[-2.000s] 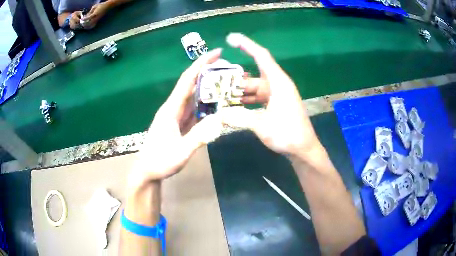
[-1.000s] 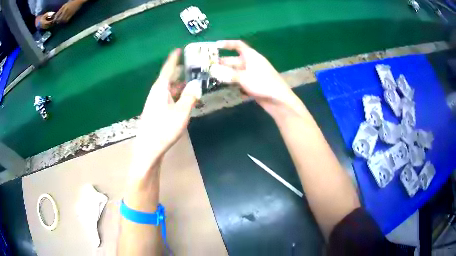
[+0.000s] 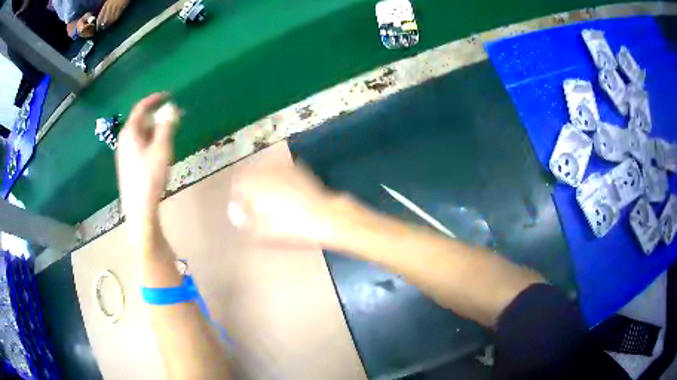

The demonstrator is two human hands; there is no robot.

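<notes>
My left hand (image 3: 145, 152) is raised over the near edge of the green belt, just right of a small white and black unit (image 3: 107, 131). Its fingers are curled, with a pale spot at the fingertips; whether it holds anything is unclear. My right hand (image 3: 275, 204) is strongly blurred over the cardboard mat (image 3: 260, 297), a pale spot at its fingertips; its grip cannot be made out. A white housing with parts in it (image 3: 397, 24) lies on the belt at the top, touched by neither hand.
A pale pointed stick (image 3: 417, 211) lies on the dark bench. A tape ring (image 3: 110, 296) is on the mat at left. Several white housings (image 3: 571, 154) lie on the blue sheet (image 3: 534, 96) at right. Another unit (image 3: 191, 11) is on the belt. A person's hands (image 3: 96, 16) show top left.
My hands have parted and no longer hold the white housing between them. Left has moved left, right has come down over the mat. The view has shifted; a housing now shows at top centre-right.
</notes>
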